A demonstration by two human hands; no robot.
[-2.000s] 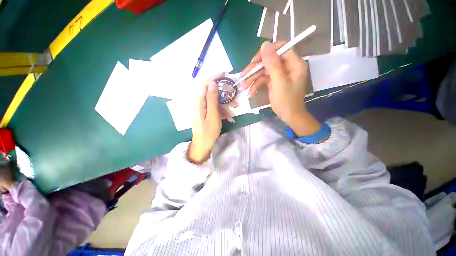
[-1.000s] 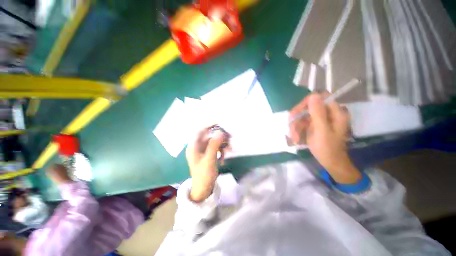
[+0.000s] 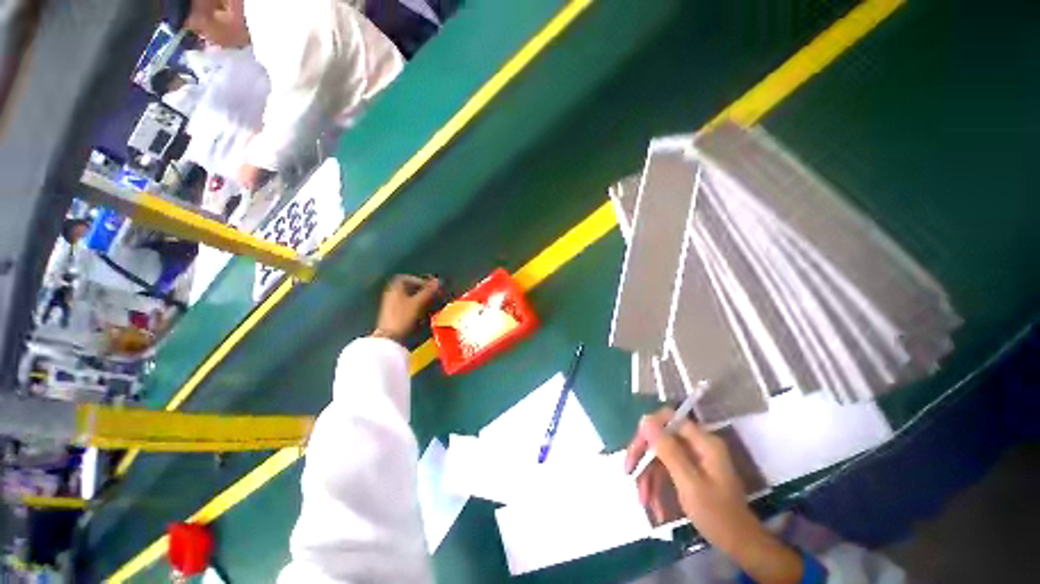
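My left hand [image 3: 407, 306] is stretched out over the green belt, just beyond the yellow tape and beside the red parts bin [image 3: 485, 324]. A small dark thing shows at its fingertips; whether it is held, or is the round unit, I cannot tell. The bin holds whitish and orange-tan pieces. My right hand [image 3: 698, 473] is over the near bench, closed around a slim whitish tool [image 3: 689, 402], likely the tweezers, which points up and right. A grey-brown sheet [image 3: 739, 459] lies partly under this hand.
Fanned adhesive sheets [image 3: 787, 274] lie at the right. A dark blue pen [image 3: 560, 404] lies on white papers [image 3: 570, 519]. Yellow posts [image 3: 194, 429] stand at the left. Across the belt, a person in white is beside a white tray [image 3: 299, 228] of dark round pieces. Another red bin [image 3: 191, 548] is lower left.
My left hand has moved from the papers, where it held the round unit, forward and out to the belt. My right hand keeps the tool near the sheets. The view has shifted forward.
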